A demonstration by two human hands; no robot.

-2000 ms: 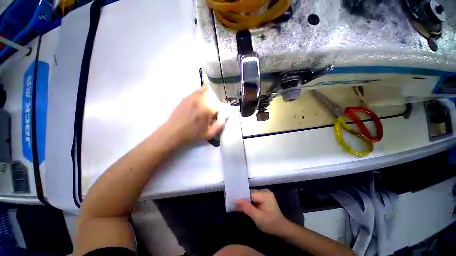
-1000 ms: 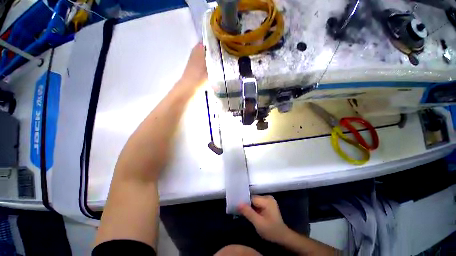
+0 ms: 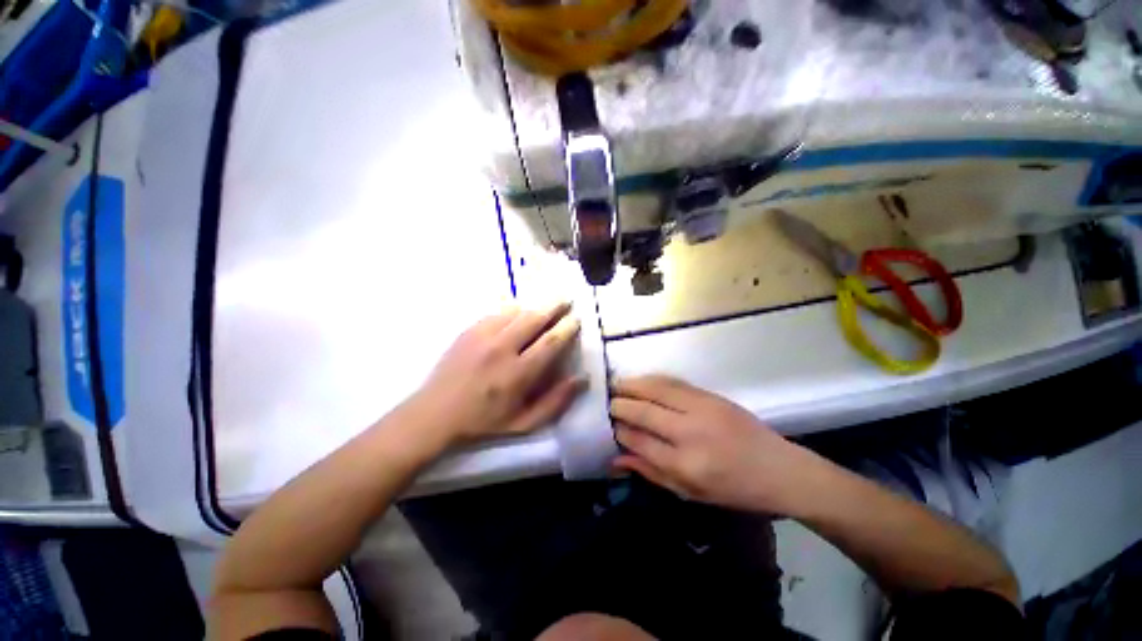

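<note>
A narrow white folded band (image 3: 582, 438) runs from under the needle area of the sewing machine (image 3: 802, 113) down over the table's front edge. My left hand (image 3: 507, 376) lies on the band's left side, fingertips just in front of the presser foot. My right hand (image 3: 689, 438) is at the band's right edge, fingertips touching it near the table's front edge. Whether either hand pinches the band is hard to tell. The needle is lost in the bright lamp glare.
Scissors (image 3: 883, 301) with one yellow and one red loop lie on the bed right of the needle. Black-edged white strips (image 3: 169, 288) drape over the table's left side. A yellow-orange coil (image 3: 576, 31) sits on the machine head. A blue trough is at upper left.
My left hand has come back from behind the machine head to the band in front of the needle. My right hand has moved up from the band's lower end, and less band hangs over the edge.
</note>
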